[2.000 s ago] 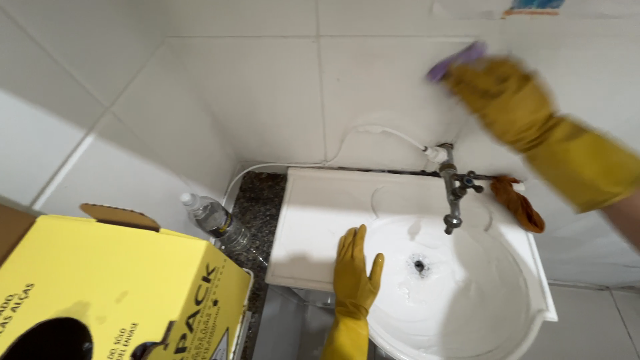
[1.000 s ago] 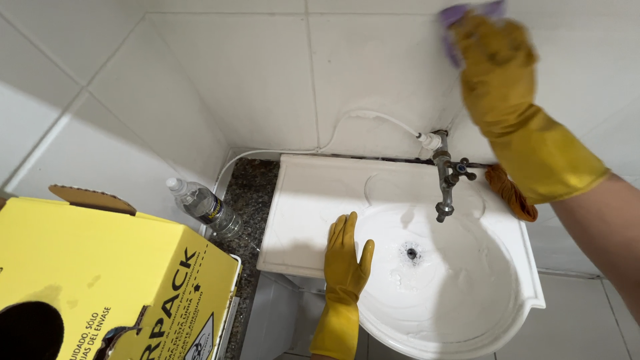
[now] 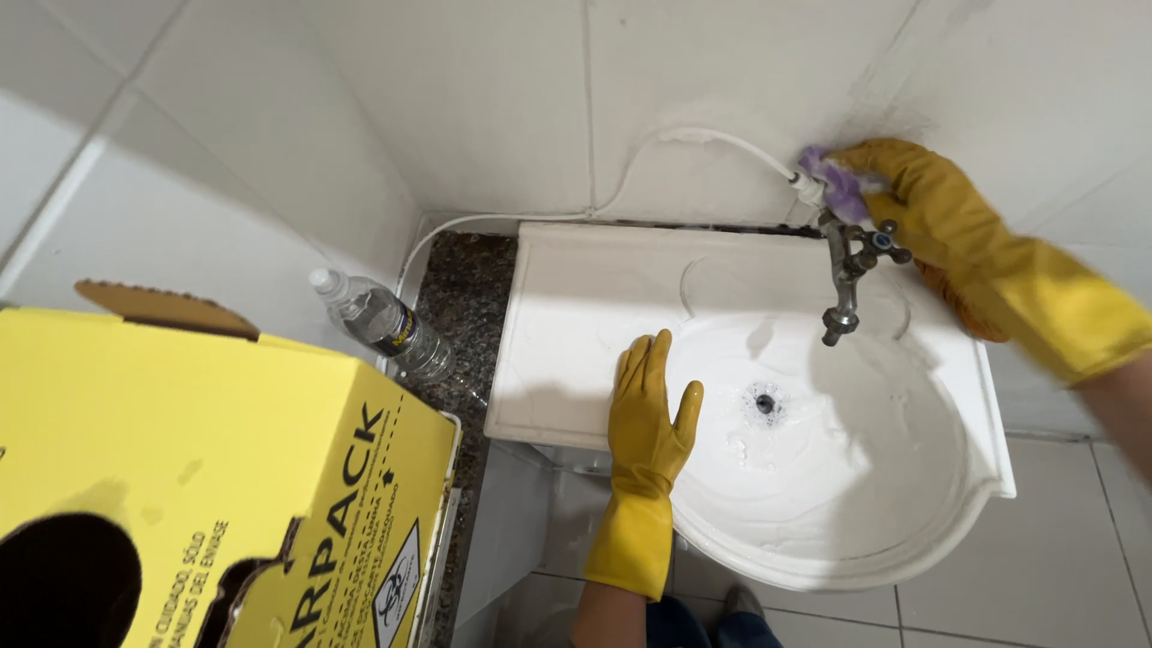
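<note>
My right hand (image 3: 927,202), in a yellow rubber glove, grips a purple sponge or cloth (image 3: 841,187) against the tiled wall, right behind the metal faucet (image 3: 841,279). The faucet's cross handle lies just below my fingers. My left hand (image 3: 652,418), gloved the same way, rests with fingers apart on the front rim of the white sink (image 3: 585,333), left of the bowl, and holds nothing. Some suds surround the drain (image 3: 765,403). Partly hidden under my right forearm is an orange-brown cloth or glove (image 3: 963,301) at the sink's right edge.
A yellow cardboard sharps box (image 3: 225,405) with a biohazard mark fills the lower left. Between it and the sink, a clear plastic bottle (image 3: 387,328) leans on a dark granite ledge (image 3: 468,288). A white cable (image 3: 621,193) runs along the wall to the faucet fitting.
My right hand has come down the wall with the purple sponge or cloth, from high above the faucet to just behind it. My left hand has stayed at the sink's front edge.
</note>
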